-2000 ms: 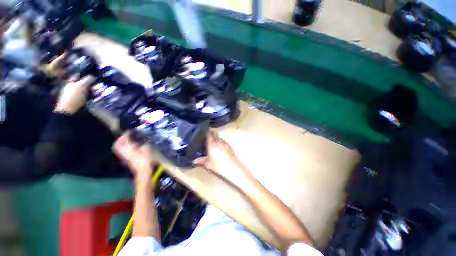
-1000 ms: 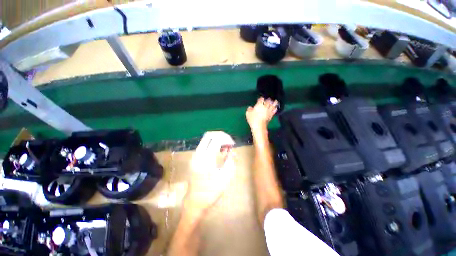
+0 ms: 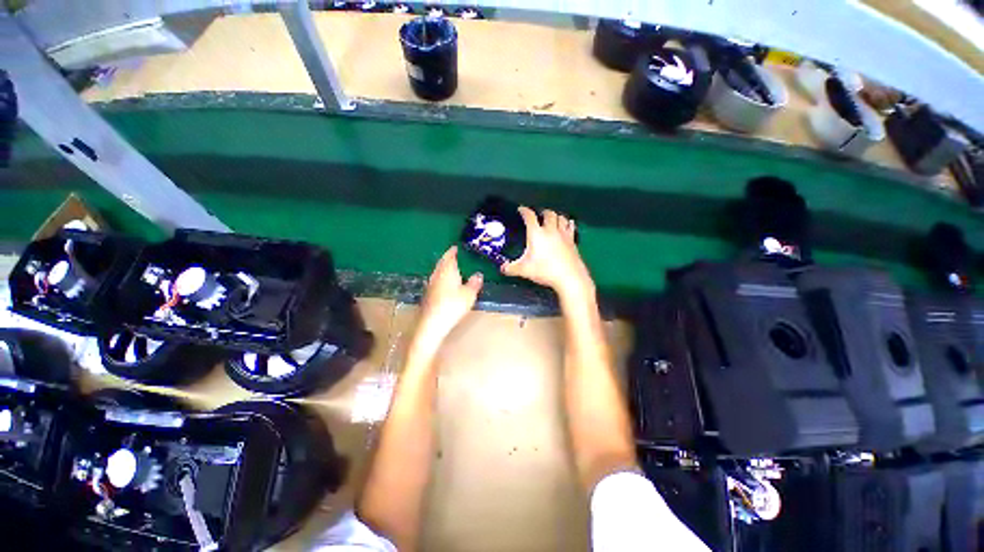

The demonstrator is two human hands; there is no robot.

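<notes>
A round black part point(image 3: 491, 229) with a white and purple pattern on its near face is over the green belt point(image 3: 378, 183), in front of me. My right hand point(image 3: 552, 253) is at its right side, fingers curved around it. My left hand point(image 3: 450, 293) is just below and left of it, thumb and fingers apart, holding nothing. Open black housings point(image 3: 221, 297) with white discs and wires inside stand on the bench at left. Closed black housings point(image 3: 761, 350) with a round hole stand in rows at right.
More round black parts point(image 3: 773, 210) are on the belt at right. A black canister point(image 3: 429, 65), black drums point(image 3: 667, 92) and pale bowls point(image 3: 747, 95) are on the shelf behind. A metal post point(image 3: 119, 162) slants at left. Cardboard point(image 3: 491, 431) covers the bench before me.
My right hand now has the round black part near my left hand, left of the closed housings. My left hand has moved up to the belt's edge. The view has shifted slightly.
</notes>
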